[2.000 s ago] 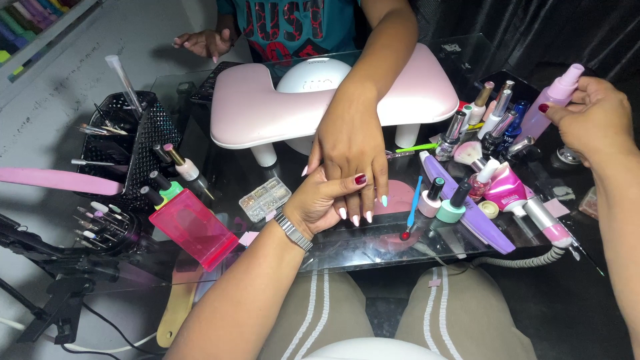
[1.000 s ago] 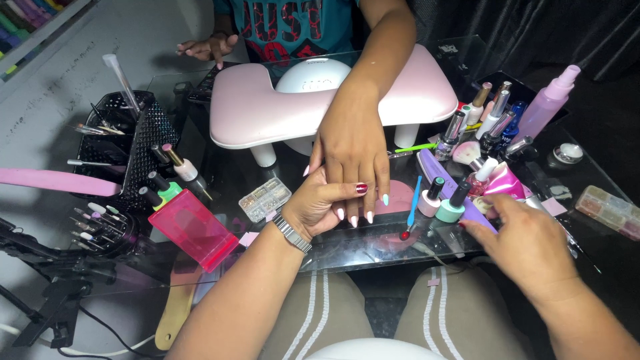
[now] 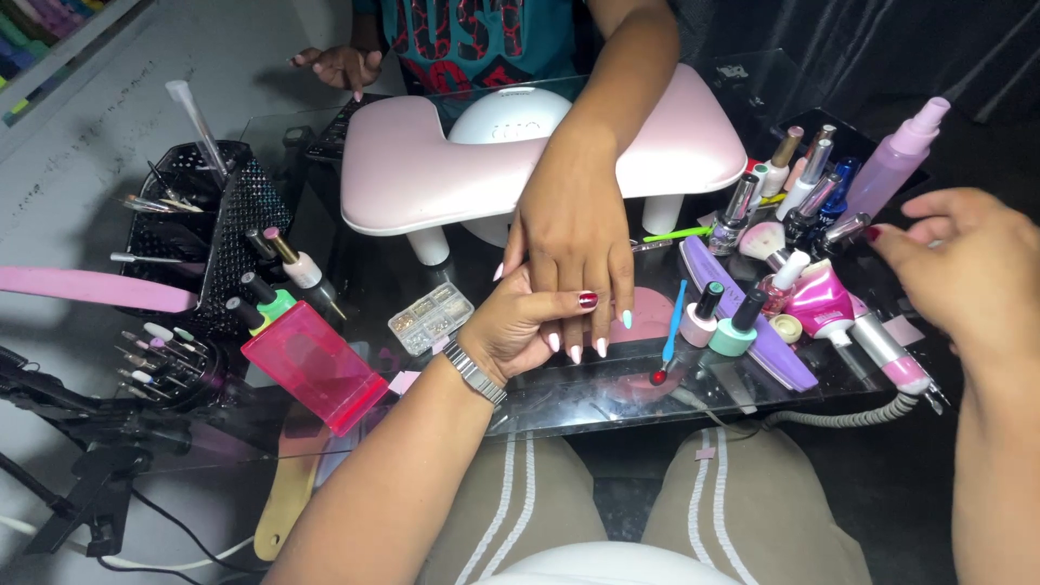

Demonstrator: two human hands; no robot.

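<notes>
My left hand, with a metal-band watch on the wrist, holds the fingers of another person's hand from below. That hand hangs over a pink padded armrest; its nails are pale, one of them light blue. My right hand is raised at the right with its fingers apart and nothing seen between them. It is nearest to a pink spray bottle and several nail polish bottles. A pink tube, a nail drill handpiece and a purple nail file lie to its left.
At the left are a black organizer with brushes, a holder of drill bits, a pink plastic stand and a compartment box. A white nail lamp stands behind the armrest. Near the glass table's edge is a blue tool.
My right hand has let go of the spray bottle, which now stands behind the polishes. It has since moved up and away from the purple file. My left hand keeps its hold.
</notes>
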